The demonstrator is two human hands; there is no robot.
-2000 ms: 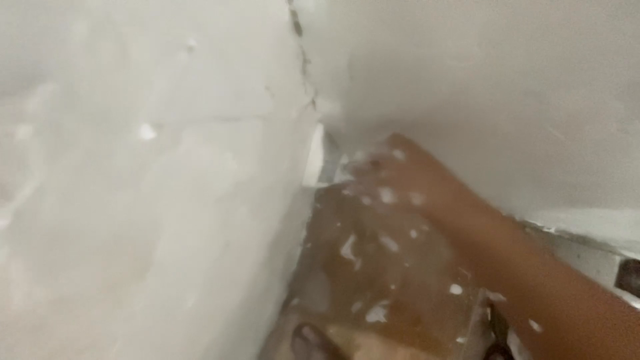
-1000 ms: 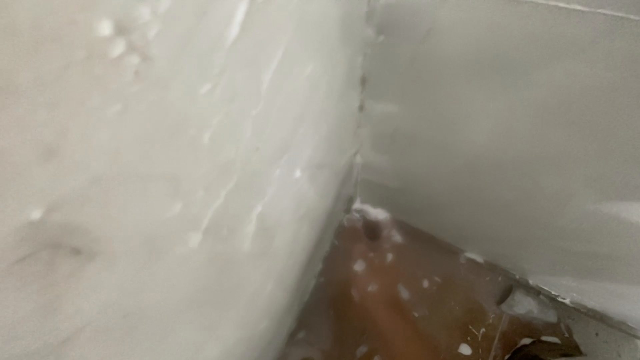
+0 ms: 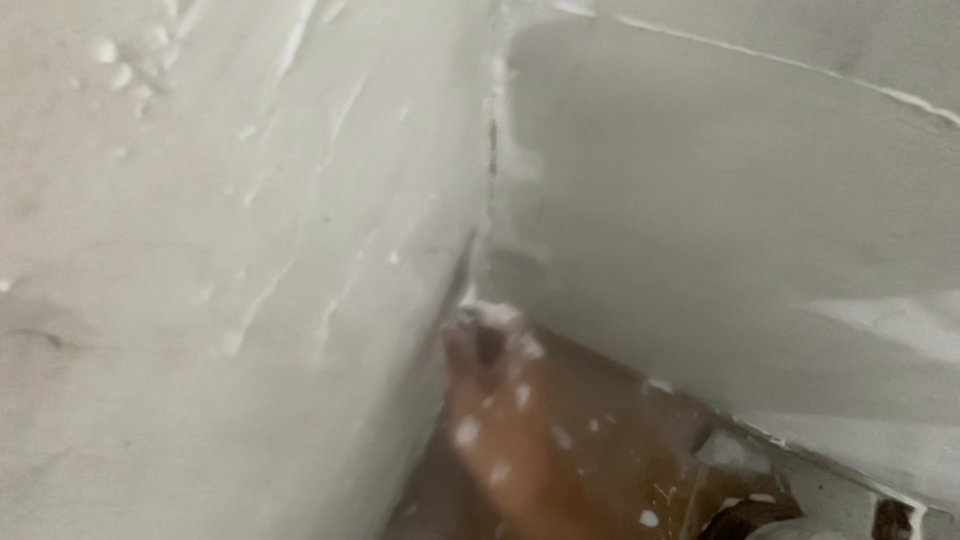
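My right hand [image 3: 491, 375], spotted with white compound, is low in the corner where two walls meet. Its fingers are closed around what looks like a putty knife [image 3: 463, 270]; a thin, blurred blade edge points up along the joint, against or very near the left wall [image 3: 300, 315]. Motion blur and my fingers hide the handle. White smears and raised ridges mark the left wall. The right wall [image 3: 697, 210] is smoother, and a narrow broken crack [image 3: 493, 142] runs down the corner above my hand. My left hand is out of view.
Below the walls lies a brown floor [image 3: 622, 457] spattered with white drops. A pale, flat piece [image 3: 731, 451] lies by the right wall's foot. A dark rounded thing [image 3: 754, 514], unclear, is at the bottom edge. A raised line [image 3: 765, 56] crosses the right wall.
My right forearm came in from the lower right two seconds ago; it now rises from the bottom middle, with the hand still in the corner. The view has shifted.
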